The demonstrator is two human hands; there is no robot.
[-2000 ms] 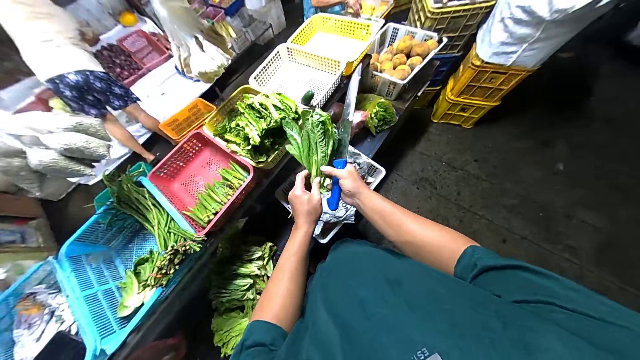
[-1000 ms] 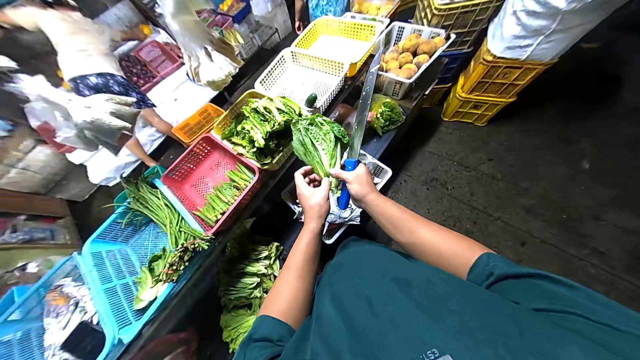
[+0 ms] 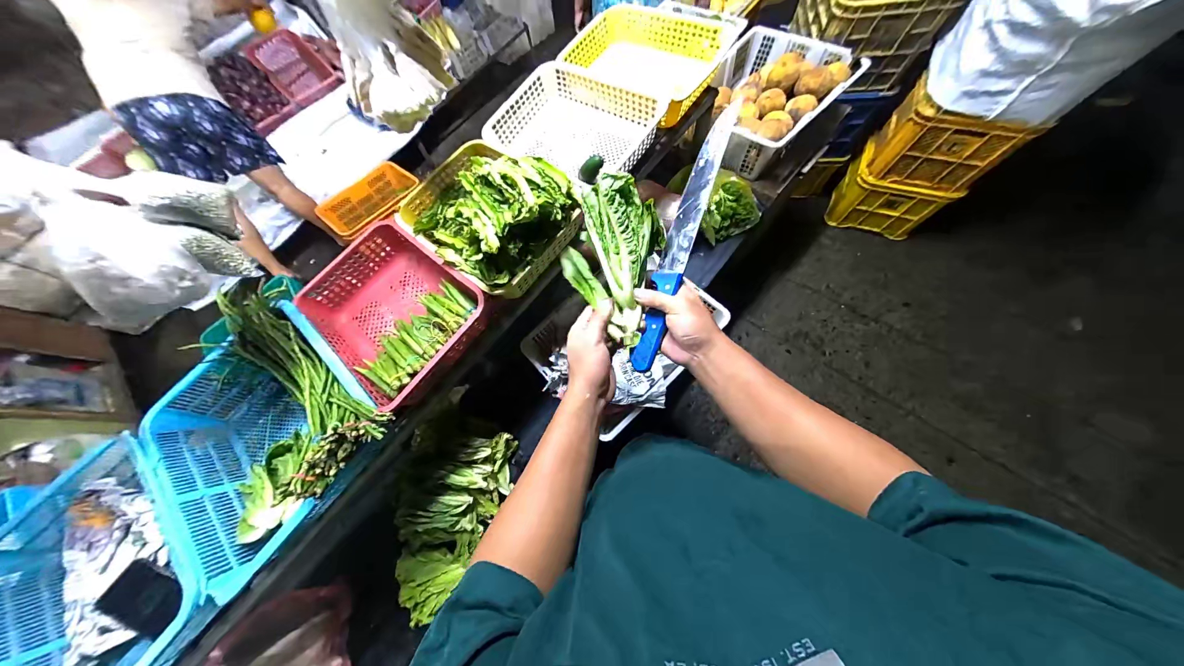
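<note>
My right hand (image 3: 684,322) grips the blue handle of a long knife (image 3: 692,208), its broad blade pointing up and away, and its fingers also touch a head of romaine lettuce (image 3: 618,231). My left hand (image 3: 590,350) holds the lettuce near its base, where one leaf (image 3: 583,277) leans apart to the left. Below both hands is a white plastic basket (image 3: 717,310) with crumpled printed wrapping (image 3: 638,384) in it. A yellow basket (image 3: 407,208) piled with leafy greens (image 3: 499,217) stands just left of the lettuce.
Along the bench stand a red basket (image 3: 347,287) of green stalks, blue baskets (image 3: 176,416), a white basket (image 3: 592,106) and a basket of round brown produce (image 3: 782,92). More greens (image 3: 453,518) lie below. Yellow crates (image 3: 888,199) stand right; a person (image 3: 139,65) bends at upper left.
One leaf now leans out from the lettuce at my left hand; one second ago it was not apart. The knife stays in my right hand.
</note>
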